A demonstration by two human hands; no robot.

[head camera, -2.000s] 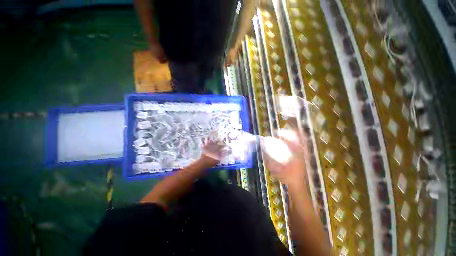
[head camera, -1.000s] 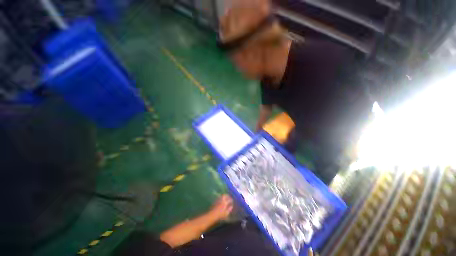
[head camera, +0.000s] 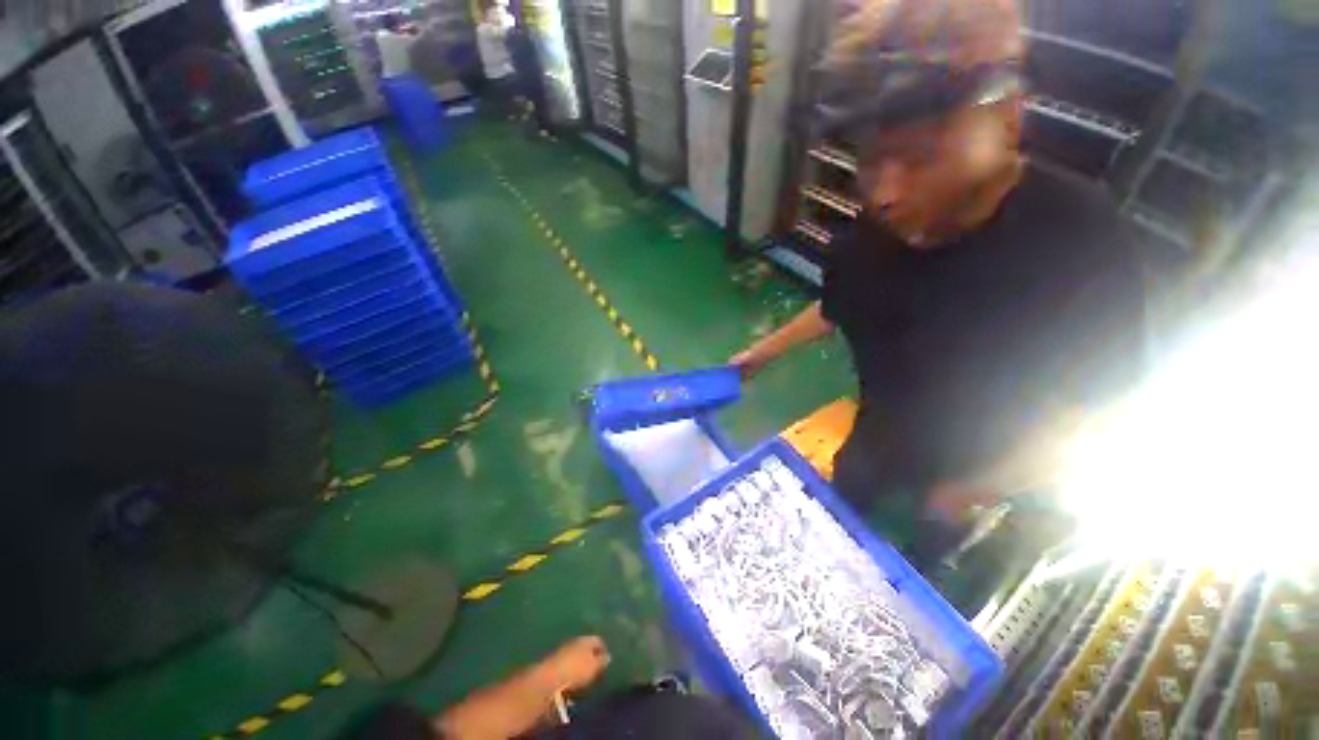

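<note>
A blue tote stands at the lower middle, filled with white power adapters and tangled white cables. Beyond it is a lower blue tote with a white liner sheet. Another blue tote or tote side shows at that one's far end, with another person's hand at its right corner. My left hand is at the bottom, left of the full tote and apart from it; its fingers are blurred and nothing clear shows in it. My right hand is out of the picture.
A person in dark clothes stands beyond the full tote, beside an orange-brown box. The burn-in rack is at lower right under glare. A large fan is at left, stacked blue totes behind it.
The view has lifted, showing more of the room. The other person's head is farther up and right, and a blue tote or tote side now shows at their hand. My left hand appears lower.
</note>
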